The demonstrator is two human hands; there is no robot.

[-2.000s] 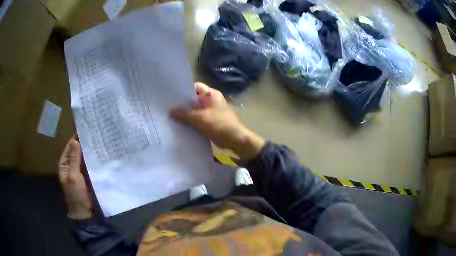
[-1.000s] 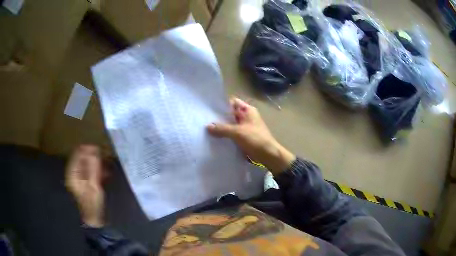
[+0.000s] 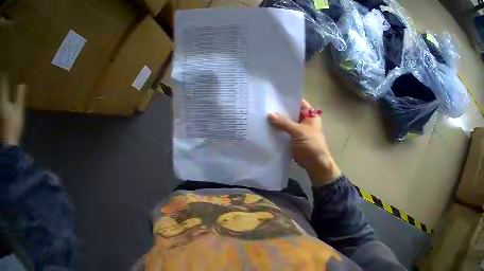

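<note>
My right hand (image 3: pixel 310 140) holds the right edge of a white packing list (image 3: pixel 233 95) with a dense printed table, thumb on its face. The red end of a pen (image 3: pixel 314 113) shows at the fingers of that hand; the rest is hidden. The list is upright in front of my body and slightly creased. My left hand (image 3: pixel 11 114) is at the far left edge, blurred and partly cut off, beside a brown carton, fingers apart, with nothing seen in it. I cannot tell whether it touches the carton.
Brown cartons (image 3: pixel 114 53) with white labels stand at upper left. Clear sacks of dark goods (image 3: pixel 371 58) lie on the floor at upper right. More cartons (image 3: pixel 475 169) stand at the right edge. Yellow-black tape (image 3: pixel 395 211) crosses the floor at lower right.
My left hand has moved from beside the sheet to the far left edge. The list has turned more upright and shifted right, still in my right hand. The view has swung towards the left cartons.
</note>
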